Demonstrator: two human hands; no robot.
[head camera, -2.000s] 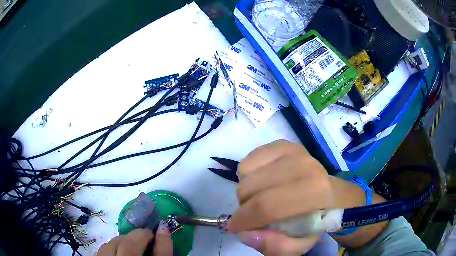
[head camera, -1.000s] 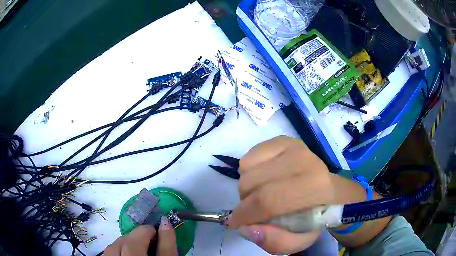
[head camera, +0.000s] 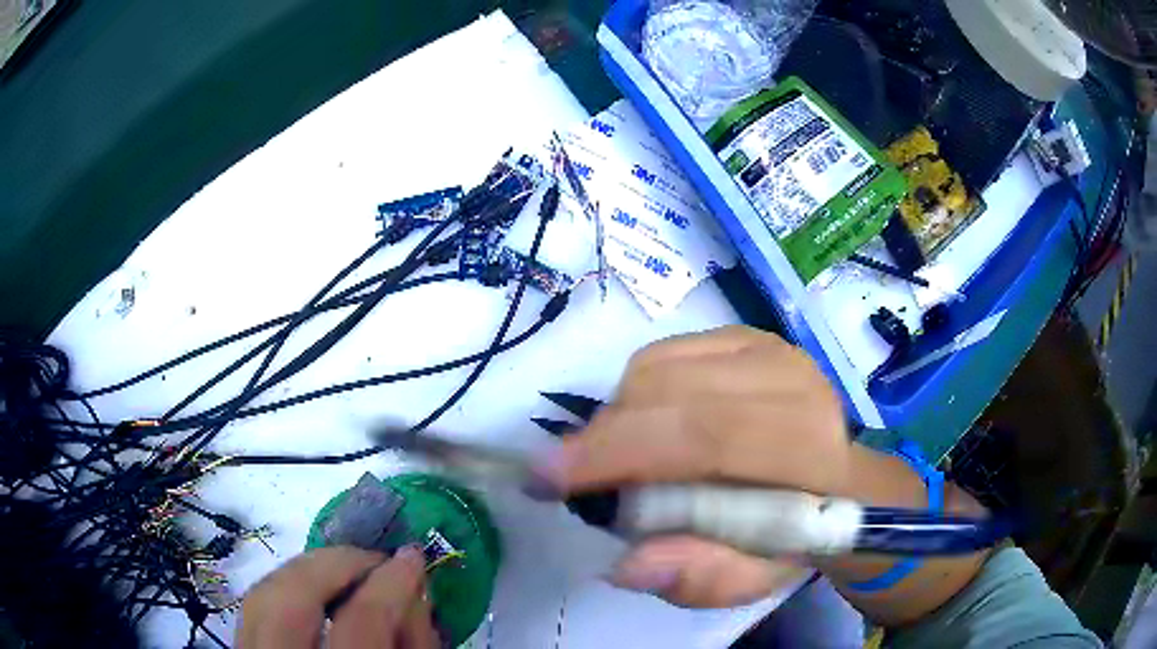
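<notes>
My right hand (head camera: 711, 456) grips the soldering iron (head camera: 749, 517). The iron's blurred metal tip points left, above the green disc (head camera: 470, 558) and off the small circuit board (head camera: 440, 549). The board lies on the disc with tiny coloured wires at its lower side. My left hand (head camera: 343, 602), cut off by the lower edge, has its fingertips at the board's left side and pinches a dark cable, mostly hidden by the fingers. A grey block (head camera: 364, 514) lies on the disc, touching or just behind my left fingers.
Black cables (head camera: 305, 336) cross the white paper (head camera: 254, 241) from a heap at left to blue boards (head camera: 421, 209). Black snips (head camera: 571, 408) lie partly under my right hand. The blue tray (head camera: 787, 304) at upper right holds a green packet (head camera: 812, 178) and yellow sponge (head camera: 936, 190); a 3M sheet (head camera: 653, 216) lies beside it.
The iron's tip has lifted off the board and swung up and left, blurred by motion. My right hand has risen slightly. My left hand has shifted slightly left and stays at the board.
</notes>
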